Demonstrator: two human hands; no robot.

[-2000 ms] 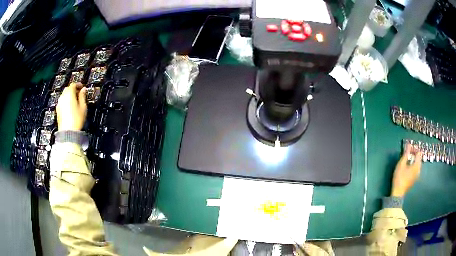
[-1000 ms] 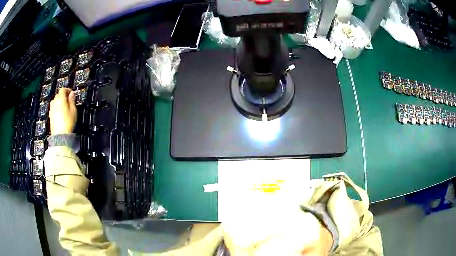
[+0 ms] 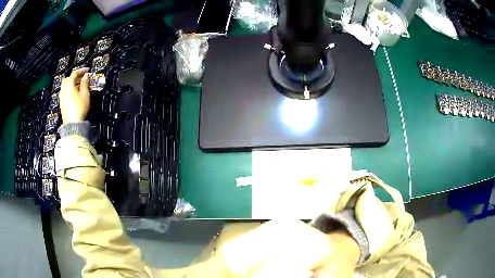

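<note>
My left hand [image 3: 75, 98] reaches over the stacked black blister trays [image 3: 122, 157], fingertips at the filled pockets; I cannot tell whether it grips a board. Small circuit board modules [image 3: 101, 62] sit in the tray pockets around the fingers. My right hand [image 3: 334, 255] is low at the bottom edge, close to my body, washed out by glare, and its fingers and anything in them cannot be made out. A white paper sheet [image 3: 271, 184] lies in front of the microscope base, with yellow scraps [image 3: 308, 181] on it.
The microscope barrel [image 3: 301, 32] stands over its black base [image 3: 233, 119] with a bright light spot. Two rows of modules [image 3: 461, 106] lie on the mat at right. A crumpled clear bag [image 3: 191, 57], a smartphone [image 3: 215, 19] and a tub [image 3: 386, 23] lie around the base.
My right hand has moved from the module rows at right to the bottom centre near my body. My left hand stays over the tray. The view has shifted, so the base sits higher in the picture.
</note>
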